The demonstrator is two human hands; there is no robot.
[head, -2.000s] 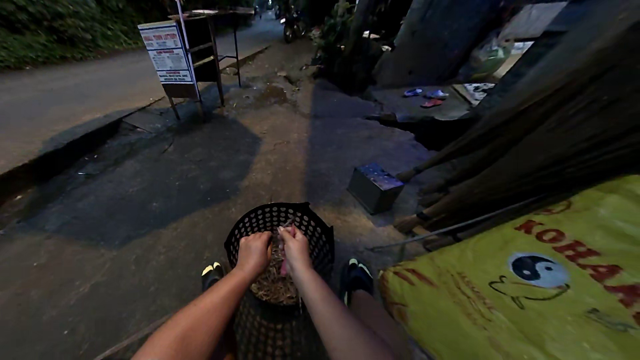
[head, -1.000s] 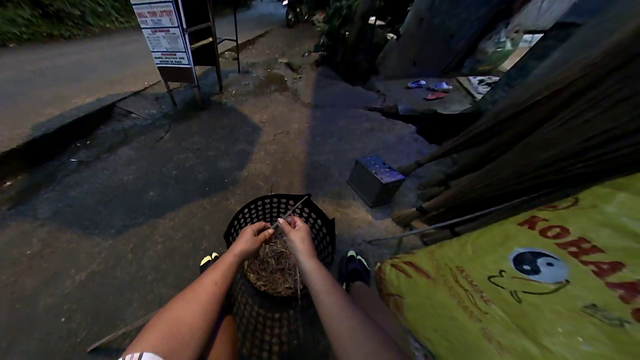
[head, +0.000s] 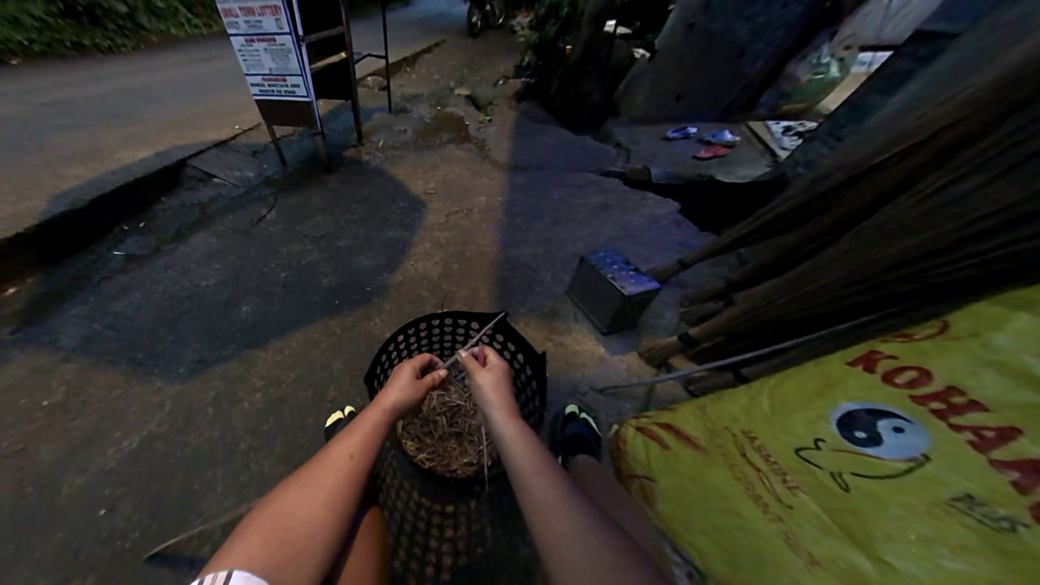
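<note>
A black perforated plastic basket (head: 532,374) stands between my feet, with short dry brown pieces of plant matter (head: 447,431) in it. Over the basket my left hand (head: 412,382) and my right hand (head: 487,378) are close together, pinching a thin pale stick (head: 487,327) that slants up to the right. Something pinkish (head: 481,355) shows at my right fingers; what it is I cannot tell. Below my right hand a thin strand (head: 485,451) hangs down along the basket's contents.
A dark box-shaped block (head: 613,292) sits on the pavement ahead right. Bundles of long brown stalks (head: 780,227) lean at the right above a yellow printed sack (head: 756,463). A stand with a sign (head: 280,73) is at upper left; slippers (head: 712,152) lie farther off.
Two seconds ago my hands were close together with a pink thing below them; since one second ago a thin stick shows slanting up from between the fingers. The view has shifted slightly.
</note>
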